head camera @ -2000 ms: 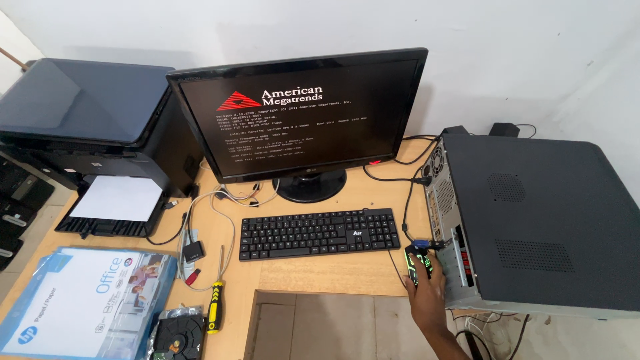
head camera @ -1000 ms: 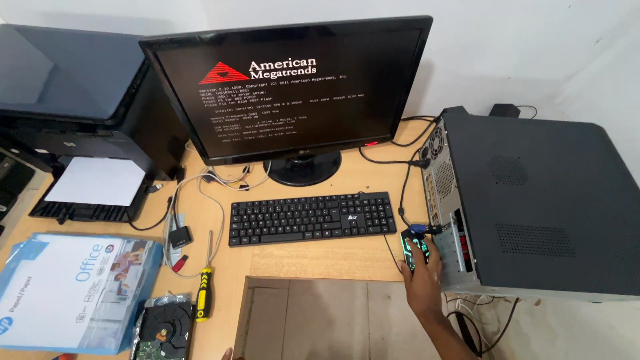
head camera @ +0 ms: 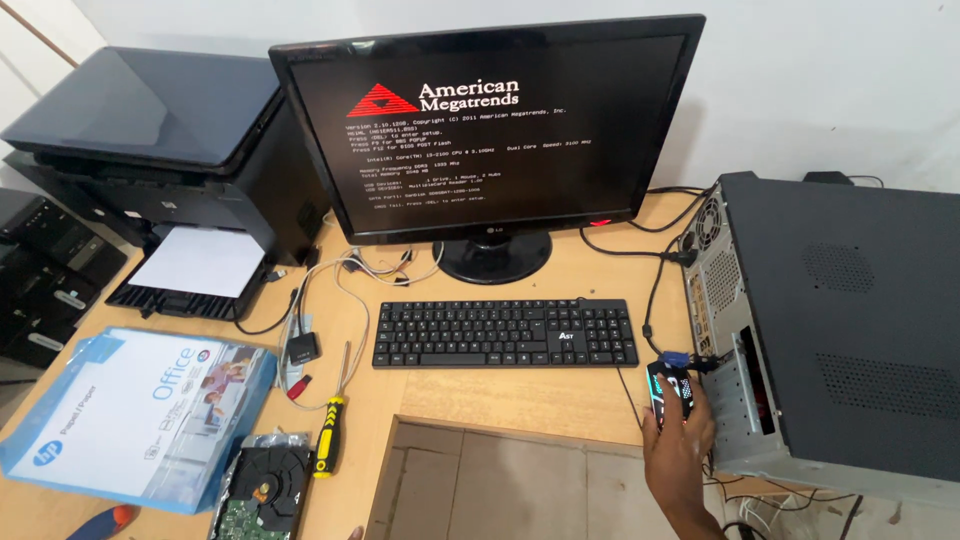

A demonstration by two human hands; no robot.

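My right hand [head camera: 679, 442] rests over a lit computer mouse [head camera: 670, 390], close beside the rear of a desktop computer tower [head camera: 855, 300]. A blue video connector [head camera: 676, 358] is plugged in just beyond the mouse. Of my left hand [head camera: 356, 533], only a fingertip shows at the bottom edge, so its hold is hidden. The black keyboard [head camera: 502, 334] lies left of the mouse, below an LG monitor [head camera: 487, 142] showing a startup text screen with a red logo.
At left stand a black HP printer [head camera: 172, 127] and a wrapped paper ream [head camera: 142, 412]. A yellow-and-black screwdriver [head camera: 329, 435] and a hard drive [head camera: 266, 487] lie near the desk cutout's edge [head camera: 395, 450]. Cables [head camera: 367, 277] trail beside the monitor stand. Pliers-like handles [head camera: 101, 523] show at lower left.
The view has shifted somewhat. My right hand stays on the mouse, and the monitor shows the same startup screen. Only a small part of my left hand shows at the bottom edge.
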